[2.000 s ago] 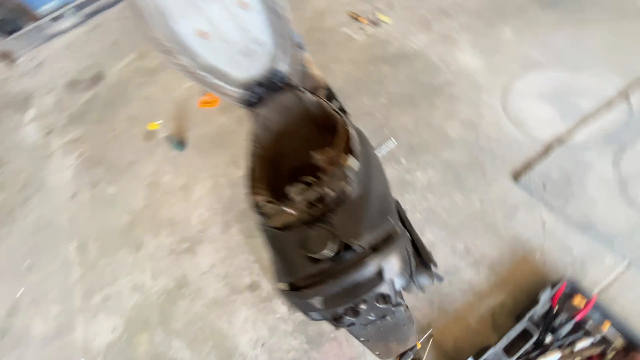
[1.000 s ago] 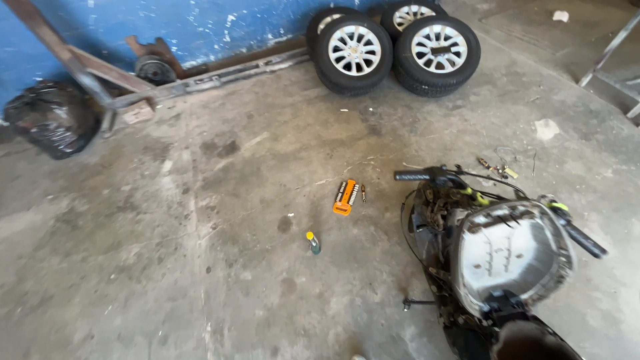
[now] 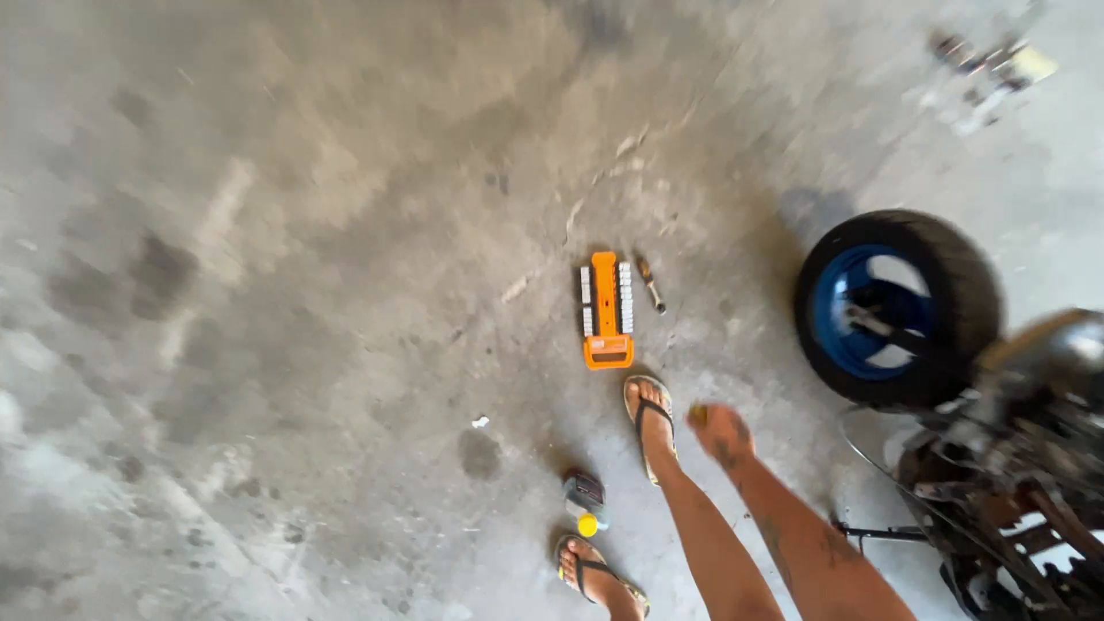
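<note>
My right hand (image 3: 724, 433) reaches in from the bottom right, beside my right foot, its fingers curled round a small yellowish object (image 3: 698, 414) that is too blurred to name. Nearby, an orange socket holder (image 3: 606, 297) with rows of metal sockets lies on the floor. Beside the holder is a small ratchet wrench (image 3: 652, 285) with a dark and yellowish handle. A bottle with a yellow cap (image 3: 587, 524) is between my feet. My left hand is out of view.
At the right is a partly dismantled motorbike (image 3: 992, 500) with a blue-rimmed front wheel (image 3: 873, 310). A thin rod (image 3: 884, 533) juts out from its side. Blurred small parts (image 3: 992, 69) lie on the floor at the top right. My sandalled feet (image 3: 653, 423) are at lower centre.
My right hand and both feet have come into view. The view has swung down to the floor, and the wall and loose car wheels are out of it.
</note>
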